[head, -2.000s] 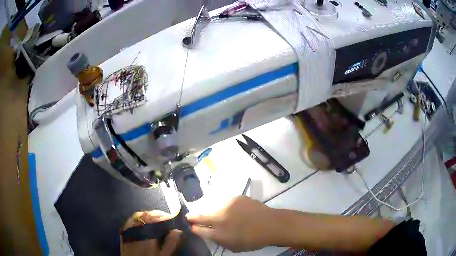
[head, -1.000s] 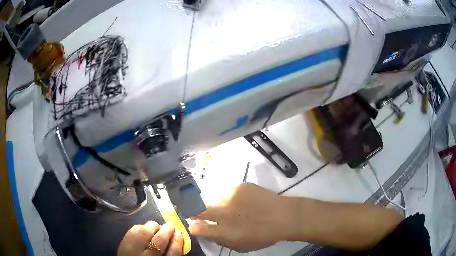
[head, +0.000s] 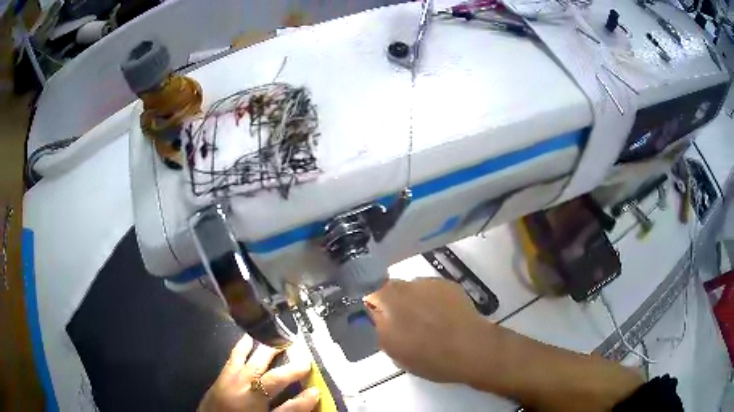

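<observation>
A dark fabric piece (head: 153, 322) lies left of and under the machine's needle area (head: 302, 310). A narrow yellow strip (head: 323, 388) runs down from the needle area. My left hand (head: 261, 380), cut off by the bottom edge, rests on the fabric at the strip's left side, fingers slightly apart. My right hand (head: 426, 326) reaches to the right side of the needle area, above a grey attachment (head: 352, 334). Its fingertips are partly hidden near the grey round part below the tension knob, so its grip cannot be told.
The white machine head (head: 483, 105) spans the view, with a tangled dark patch (head: 253, 141) and an amber bottle (head: 173, 105) on its end. Black snips (head: 463, 282) lie behind my right hand. A cabled smartphone (head: 591, 261) lies farther right, over something yellow.
My right hand has moved up from beside the strip to the needle area. My left fingers have spread from their closed grip near the strip. The camera view has shifted.
</observation>
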